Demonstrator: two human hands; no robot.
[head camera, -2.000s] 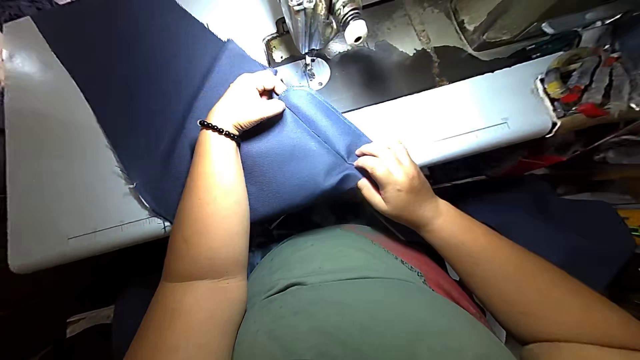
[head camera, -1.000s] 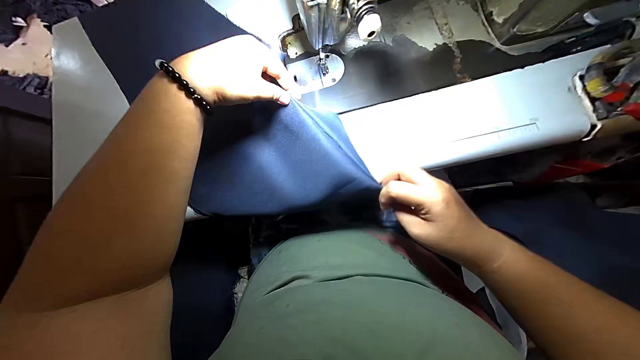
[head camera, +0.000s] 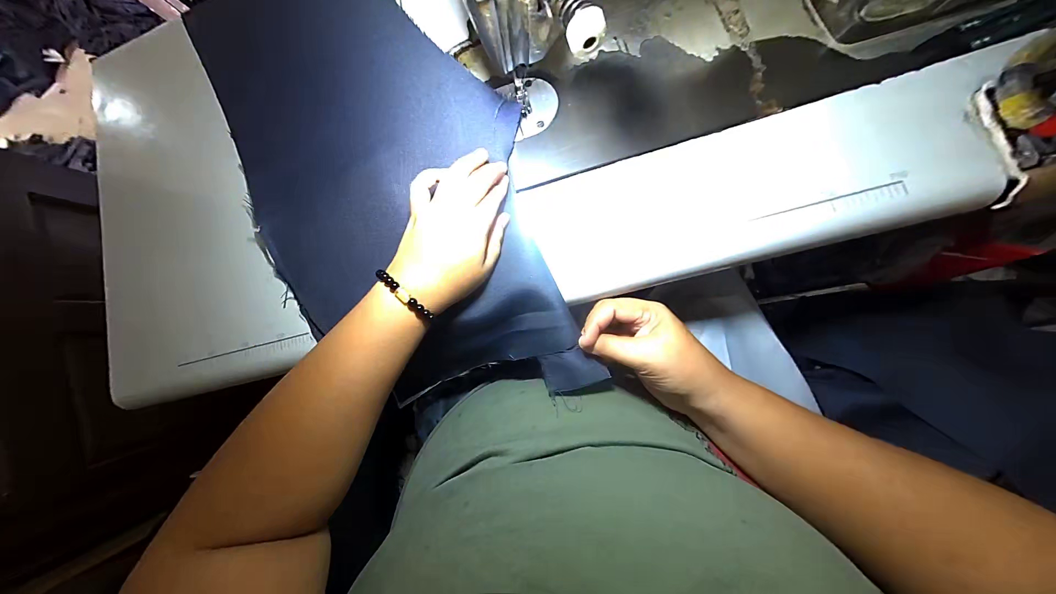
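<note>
A navy blue fabric piece (head camera: 330, 124) with frayed edges lies over the sewing machine's bed, one edge at the presser foot (head camera: 521, 95). My left hand (head camera: 458, 223), with a black bead bracelet at the wrist, rests flat on the fabric just below the foot, fingers slightly apart. At the fabric's lower right corner, my right hand (head camera: 631, 334) pinches the edge between thumb and forefinger. A short folded flap (head camera: 576, 370) with loose threads hangs beside that corner, over the green shirt.
The white table edge (head camera: 660, 214) bears printed ruler marks. Rolls of tape or trim (head camera: 1023, 103) sit at the far right. Fabric scraps (head camera: 49, 111) lie at the upper left, and more dark cloth (head camera: 924, 371) hangs at the lower right.
My left hand has let go of the fabric edge near the presser foot and now lies flat on the cloth. The fabric is spread out flatter, with its lower edge showing.
</note>
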